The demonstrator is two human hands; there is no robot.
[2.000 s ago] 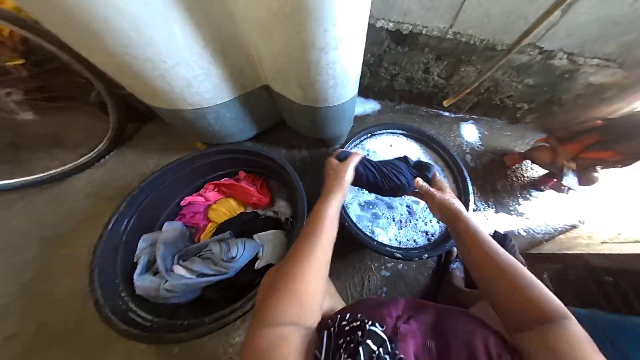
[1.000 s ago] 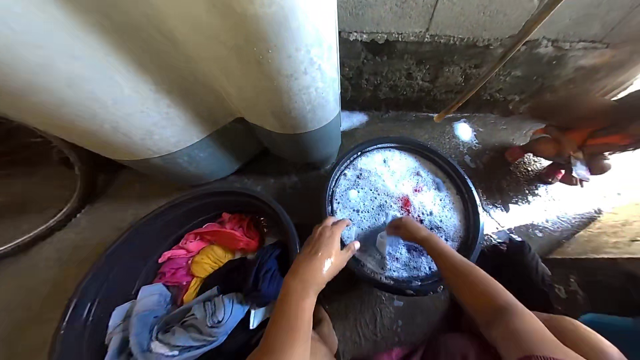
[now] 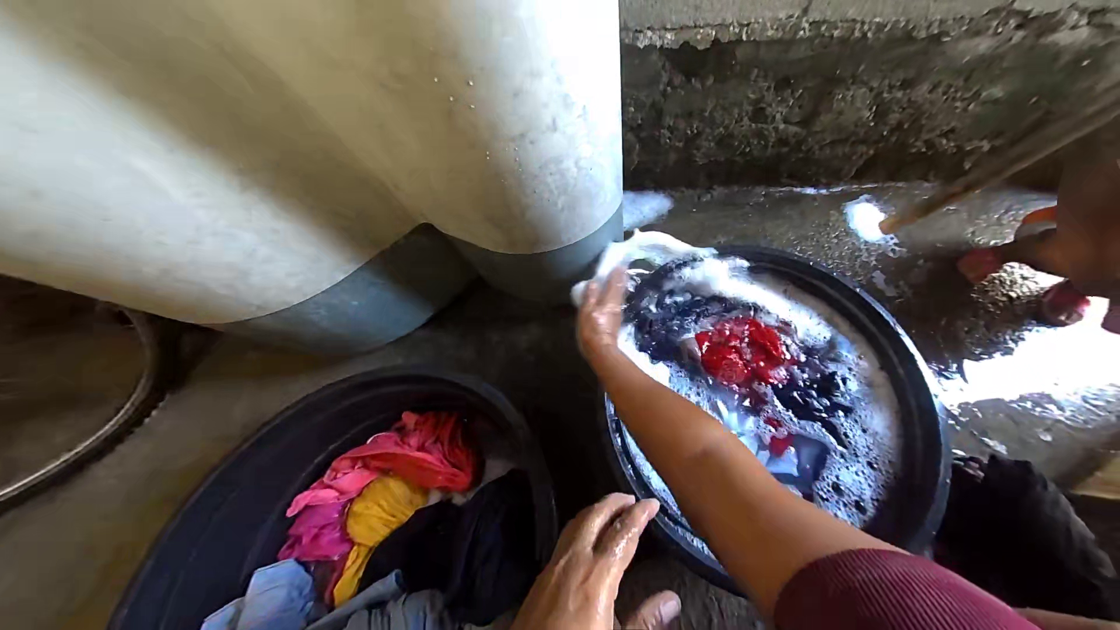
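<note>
My right hand is at the upper left rim of a round black basin, beside white suds that spill at the rim; whether it grips anything is unclear. My right forearm crosses over the basin. Inside it, red cloth and dark cloth lie in soapy water. My left hand, wet, with fingers apart and nothing in it, is between this basin and a second black tub. That tub holds red cloth, yellow cloth, dark cloth and blue-grey cloth.
Large pale containers with grey bases stand behind the tubs. A bicycle wheel is at the left. A rough concrete wall, a stick and another person's hand or foot, unclear which, are to the right. Dark cloth lies beside the basin.
The dark cloth that both hands held over the basin is out of them. My right hand has moved from inside the basin to its upper left rim. More red cloth shows in the water.
</note>
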